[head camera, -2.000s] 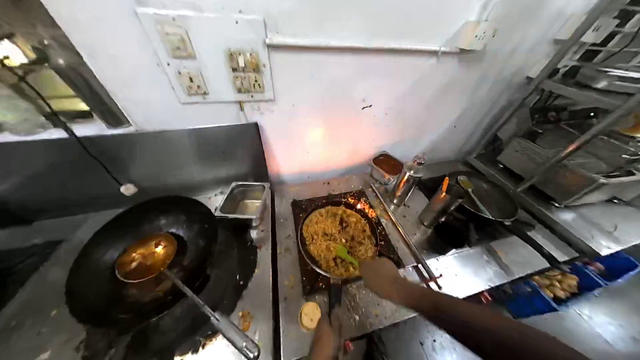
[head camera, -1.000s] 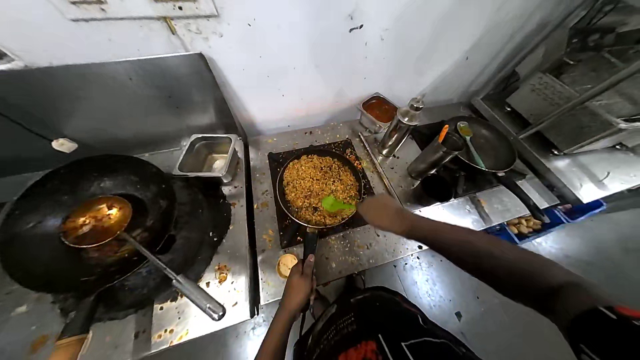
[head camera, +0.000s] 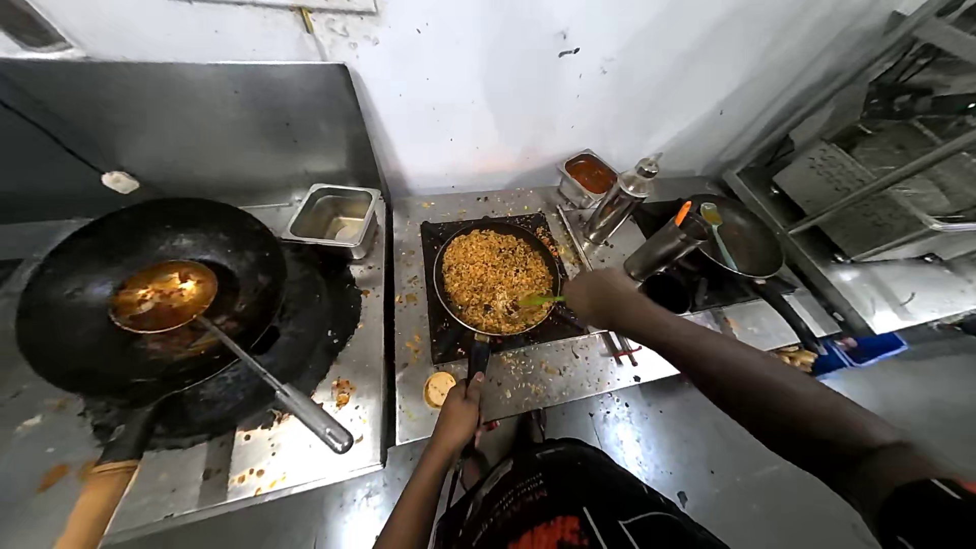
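Observation:
A black frying pan (head camera: 440, 284) full of fried rice (head camera: 496, 274) sits on the middle burner. My left hand (head camera: 460, 408) grips its black handle (head camera: 479, 357) near the counter's front edge. At the pan's right rim, my right hand (head camera: 602, 300) is closed on a green spatula (head camera: 540, 300), whose blade rests in the rice; its grip is hidden by the fingers. Just left of my left hand lies a small round container (head camera: 439, 389) with pale contents.
On the left, a ladle (head camera: 278, 385) of reddish liquid rests in a large wok (head camera: 69, 252). Behind stand steel containers (head camera: 335, 217), a steel bottle (head camera: 619, 204) and red sauce (head camera: 589, 174). A second frying pan (head camera: 751, 236) sits at right, beside a steel utensil holder (head camera: 662, 248).
My right hand has moved the green spatula to the right side of the pan. My left hand stays on the handle. The view has tilted down since the oldest frame.

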